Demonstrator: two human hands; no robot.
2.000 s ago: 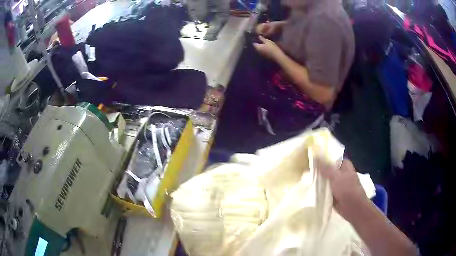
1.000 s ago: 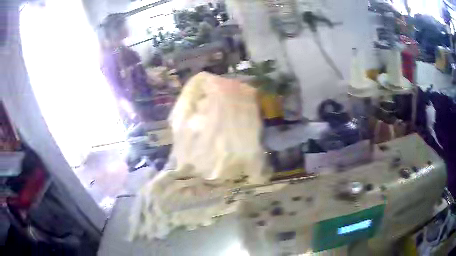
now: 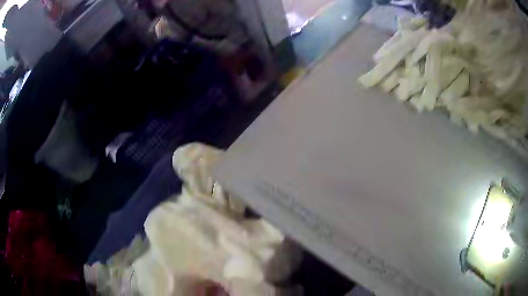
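Observation:
A bunched heap of cream cloth (image 3: 191, 243) hangs beside the left end of the white sewing table (image 3: 347, 156), low in the view and blurred. A small reddish, skin-toned patch at the bottom edge, among the cloth, looks like part of my left hand (image 3: 204, 287). It is cut off and blurred, so its grip cannot be told. My right hand cannot be made out. The lit needle area of the sewing machine (image 3: 492, 237) glares at the right edge of the view.
A loose heap of cream strips (image 3: 434, 69) lies on the table's far right part. A ruled scale (image 3: 312, 217) runs along the table's edge. Dark cloth (image 3: 168, 115) lies left of the table, with a red item (image 3: 40, 254) at the lower left.
The view has swung away from the yellow box and the neighbouring person, past the machine's control panel, to the table's left end. A cream heap now shows low beside the table.

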